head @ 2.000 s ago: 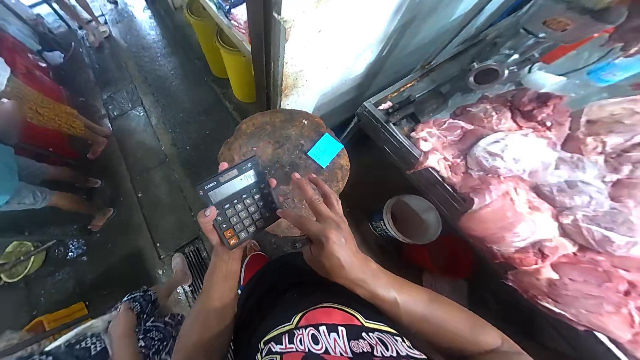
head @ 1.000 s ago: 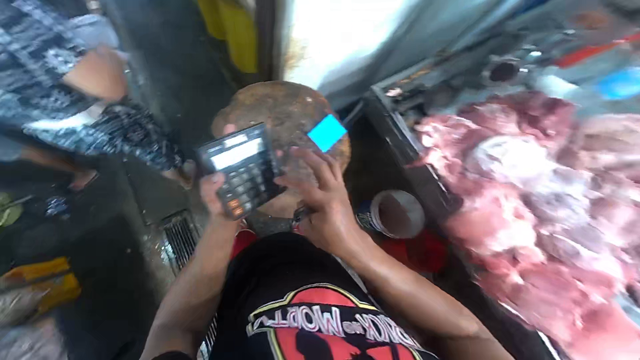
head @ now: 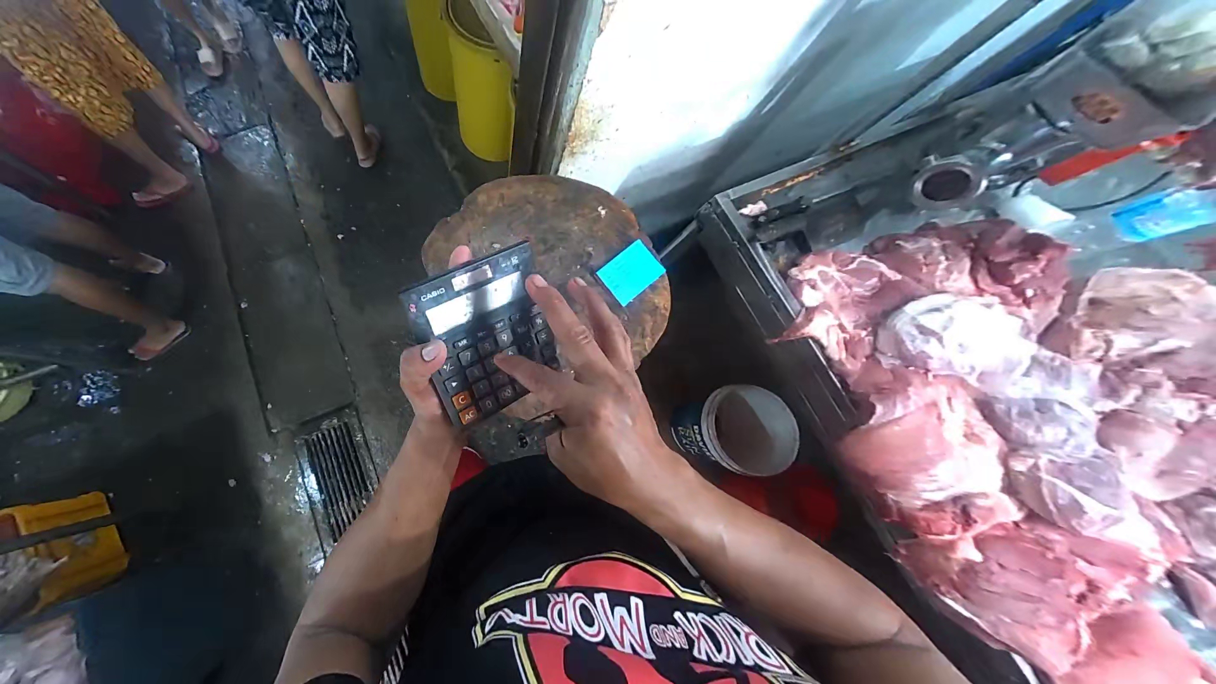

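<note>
A black Casio desk calculator (head: pixel 484 366) lies tilted in my left hand (head: pixel 425 385), whose thumb presses on its left edge while the other fingers are mostly hidden behind it. My right hand (head: pixel 594 399) is spread over the calculator's keys, its thumb on or just above them and its index finger by the display's right end. Below both hands stands a round, stained wooden block (head: pixel 546 214). A bright blue paper note (head: pixel 631 272) with writing rests on the block's right side, just past my right fingertips.
Raw meat (head: pixel 1026 399) is heaped on a metal-edged counter (head: pixel 779 304) at right. A white bucket (head: pixel 750 430) stands between counter and block. Yellow bins (head: pixel 480 95) are beyond the block. A floor drain grate (head: pixel 339 470) and several people's legs are at left.
The passer-by in patterned shorts, at left one second ago, now shows farther up the walkway. The calculator stays in my left hand, with my right hand still over it.
</note>
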